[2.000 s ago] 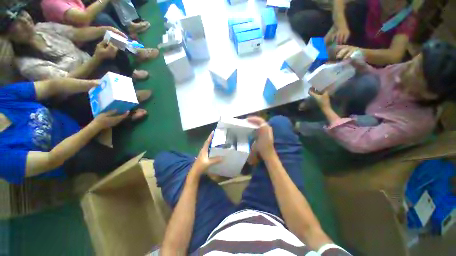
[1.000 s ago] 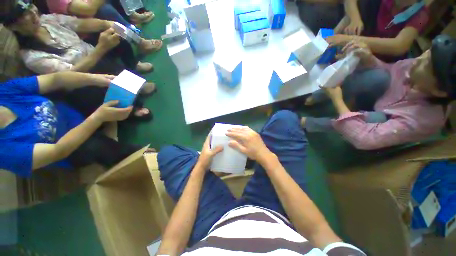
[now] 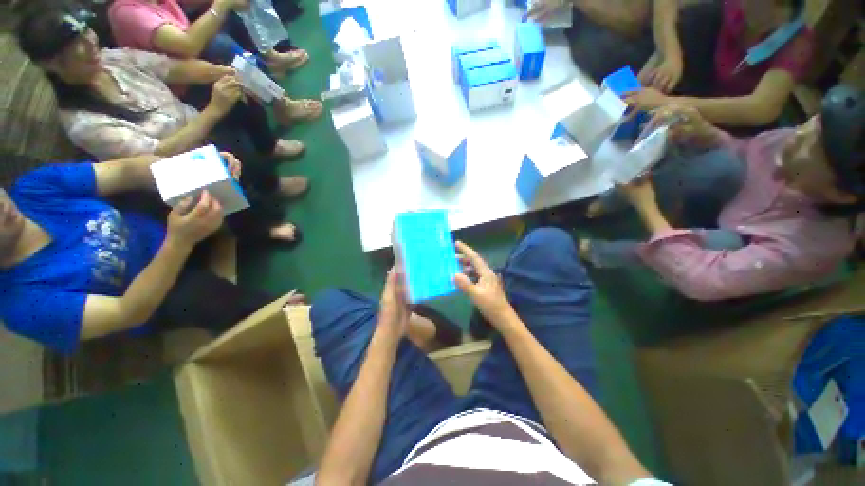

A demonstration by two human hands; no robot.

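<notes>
A closed retail box (image 3: 426, 256) is held up over the gap between my knees, its bright blue face toward me. My left hand (image 3: 394, 302) grips its left side and lower corner, with the fingers partly hidden by the box. My right hand (image 3: 481, 283) touches its right side with thumb and fingers. The box is just in front of the table's near edge.
The white table (image 3: 384, 223) holds closed boxes (image 3: 487, 76) and open boxes (image 3: 356, 128). An open shipping carton (image 3: 251, 399) stands left of my legs. A larger carton (image 3: 707, 403) with blue contents is at right. Seated people line both sides.
The box in my hands was open, then closed with a white face up, and now shows its blue face. The neighbour at left has turned a box and holds it further left.
</notes>
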